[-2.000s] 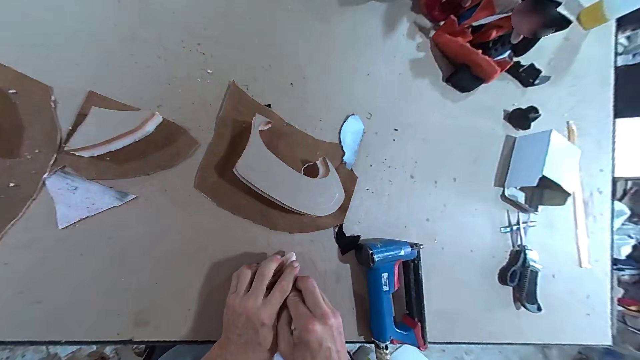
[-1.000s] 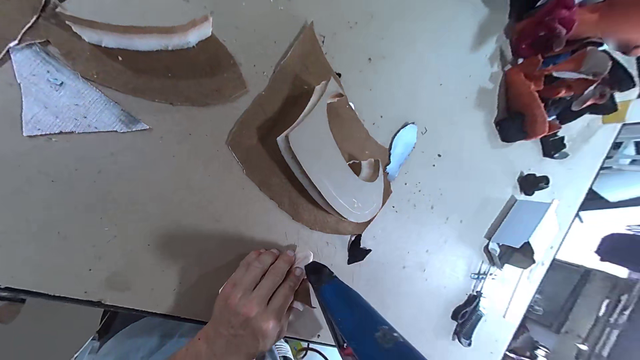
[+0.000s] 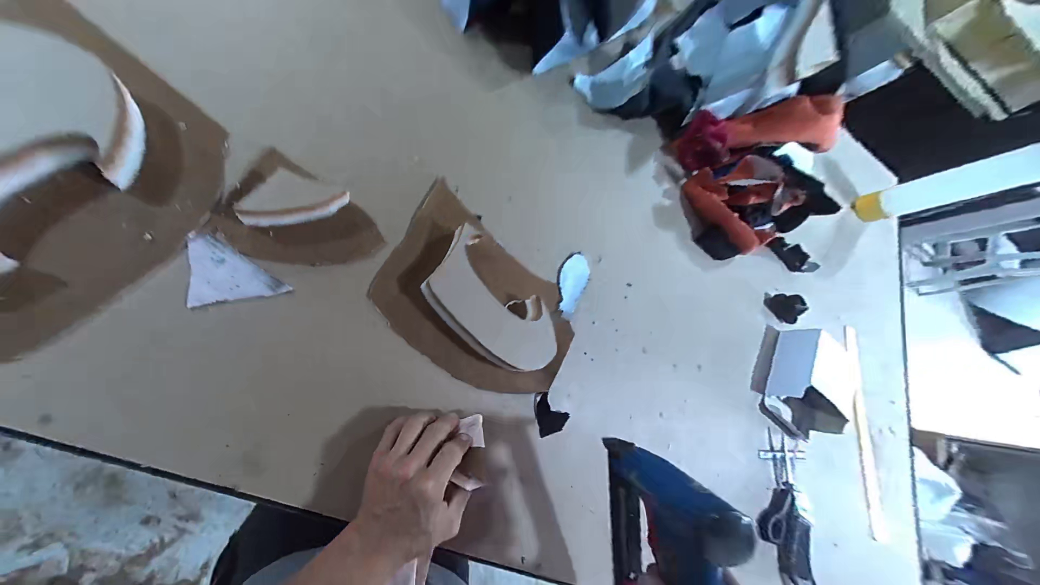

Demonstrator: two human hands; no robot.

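My left hand presses a small folded piece of pale material with a brown side onto the table near its front edge. To the right, a blue pneumatic staple gun is raised over the table. My right hand is mostly cut off by the bottom of the frame, with its fingers on the gun's handle. Beyond my left hand, a curved cream pad rests on a brown sheet. A black scrap lies between that sheet and the gun.
Further left are a white triangular scrap, a small curved pad and larger pads on brown sheets. A light blue oval scrap lies near the middle. Orange and black scraps, a white box, scissors and a wooden strip are at right.
Two seconds ago both hands were together and the staple gun lay on the table. One second ago the gun's nose was at the piece under my left hand; now it is apart, to the right.
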